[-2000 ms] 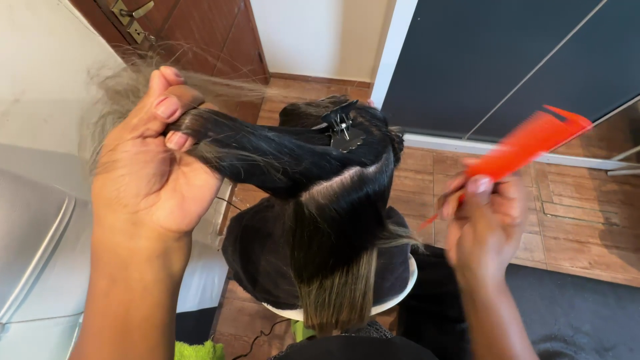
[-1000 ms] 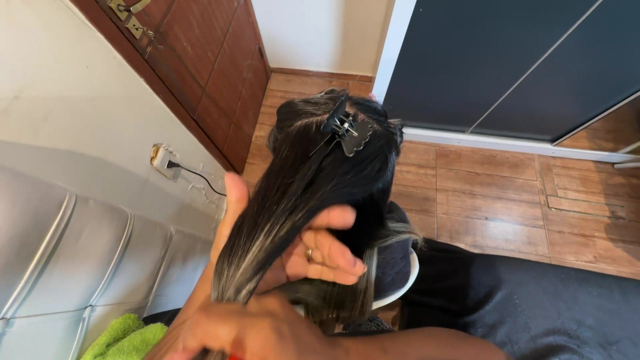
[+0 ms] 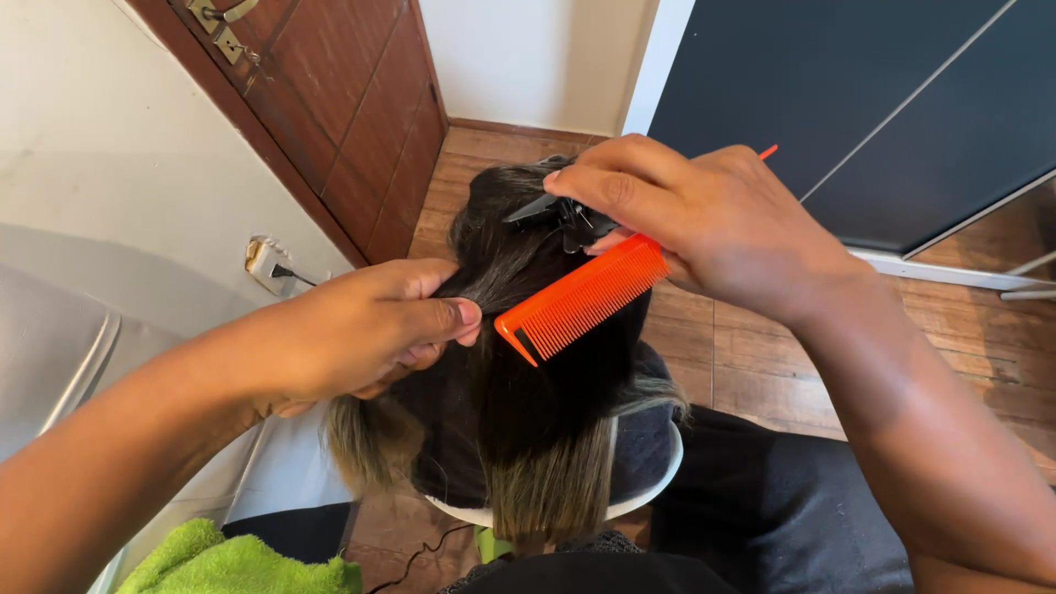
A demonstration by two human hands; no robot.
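Note:
A seated person's long dark hair point(image 3: 540, 412), with lighter ends, fills the middle of the head view. My left hand point(image 3: 388, 330) grips a gathered section of hair at the left side of the head. Over the crown, my right hand point(image 3: 693, 214) has its thumb and fingers on a black hair clip point(image 3: 573, 219). The same hand holds an orange tail comb point(image 3: 586, 297), its teeth facing down and right and its thin tail showing beyond the knuckles. My right fingers partly hide the clip.
A silver-grey padded seat point(image 3: 49, 355) lies at the left, with a green towel point(image 3: 239, 565) below. A plug sits in a wall socket point(image 3: 272, 266) near the brown door point(image 3: 338, 99). Dark panels point(image 3: 808, 107) stand at upper right; black fabric point(image 3: 792, 503) lies lower right. A cord runs along the floor.
My left hand has moved from under the hair to the side of the head. My right hand has risen from the lower hair to the clip, and the comb shows again.

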